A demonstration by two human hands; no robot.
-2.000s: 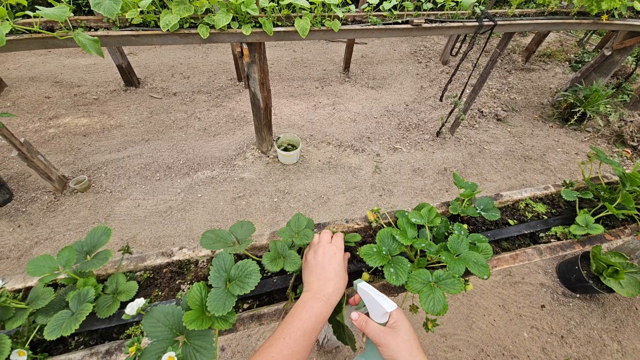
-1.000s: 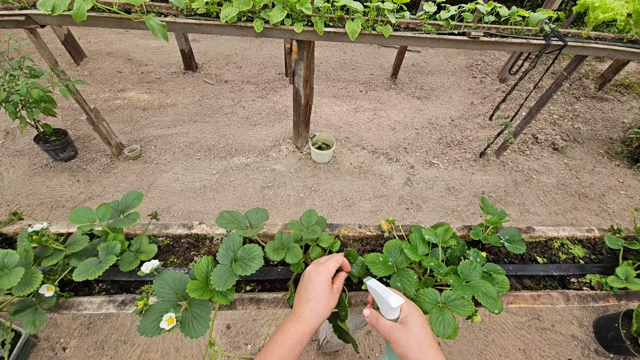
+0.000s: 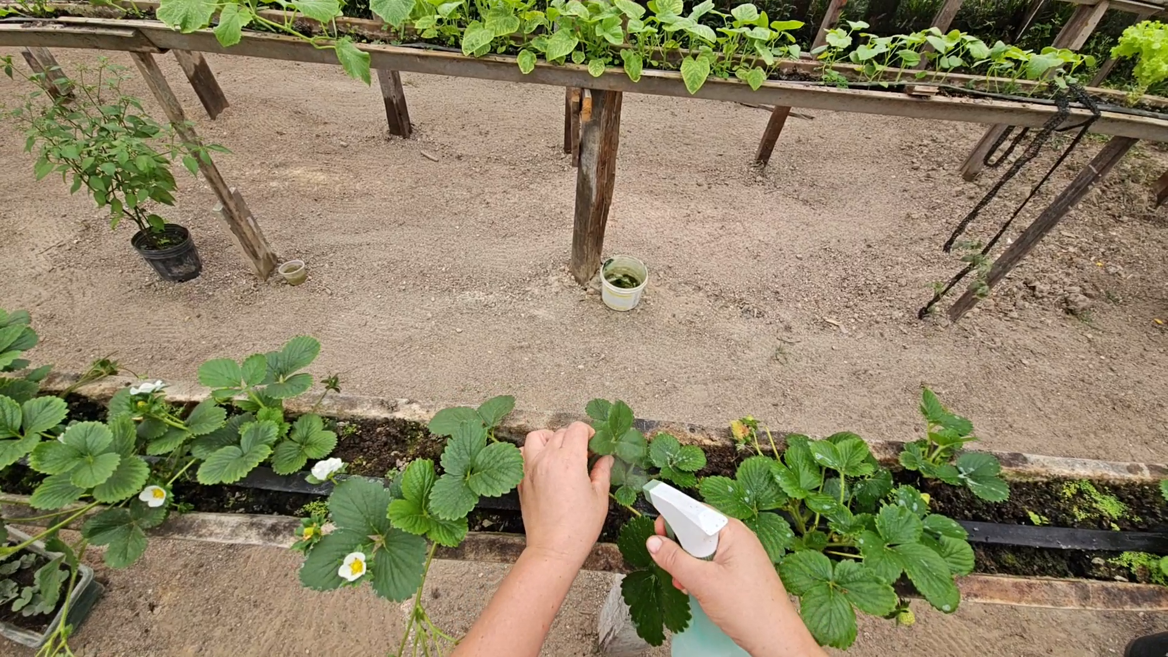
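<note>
My right hand (image 3: 730, 570) is closed around a spray bottle with a white trigger head (image 3: 686, 518) and a pale green body (image 3: 703, 634). The nozzle points up and left, toward strawberry leaves (image 3: 620, 438). Just left of it, my left hand (image 3: 564, 493) has its fingers curled at the edge of those leaves and seems to pinch one; the fingertips are partly hidden. Strawberry plants with white flowers (image 3: 352, 566) grow to the left, and a leafy strawberry plant (image 3: 835, 511) stands to the right. They root in a long, narrow planter bed (image 3: 374, 447) with dark soil.
A black drip pipe (image 3: 1058, 536) runs along the bed. Beyond the sandy path, a raised wooden planter (image 3: 511, 73) stands on posts (image 3: 598, 182). A small white bucket (image 3: 623, 285) sits by one post. A potted plant (image 3: 167, 253) is at left, with a plastic tray (image 3: 82, 598) at lower left.
My left hand has gone from bent down among the leaves to raised fingers beside a leaf cluster. The spray bottle stays in my right hand. The view has shifted left.
</note>
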